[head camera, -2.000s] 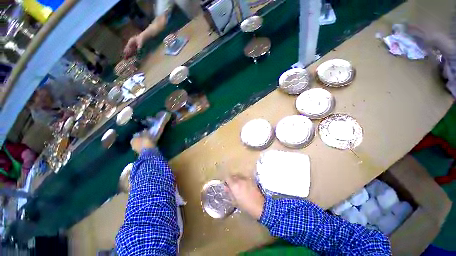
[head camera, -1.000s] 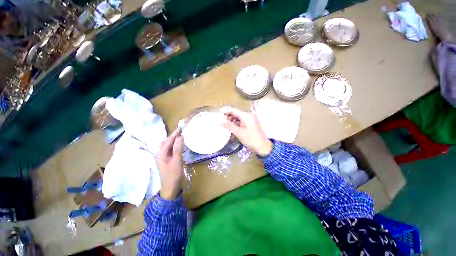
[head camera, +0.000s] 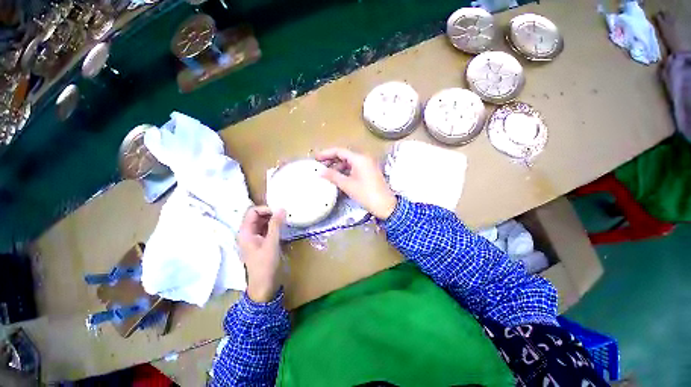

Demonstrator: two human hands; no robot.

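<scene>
A round disc (head camera: pixel 303 193), glaring white with small dark dots near its rim, lies over a flat pale fixture (head camera: pixel 333 220) on the tan bench. My left hand (head camera: pixel 261 246) pinches the disc's lower left edge between thumb and fingers. My right hand (head camera: pixel 359 180) holds its upper right edge with thumb and fingertips. The disc hides most of the fixture. Small shiny bits lie along the fixture's front edge.
White cloth (head camera: pixel 198 219) lies left, beside a brown fixture with blue pegs (head camera: pixel 129 296). Disc stacks (head camera: pixel 454 115), a perforated-rim plate (head camera: pixel 517 131) and a white pad (head camera: pixel 426 175) are at right. Beyond are the green belt (head camera: pixel 303 45) and a carton (head camera: pixel 568 249).
Both hands still hold the disc; it has shifted slightly left, and the dots near its rim now show. The fixture and discs on the belt have moved left.
</scene>
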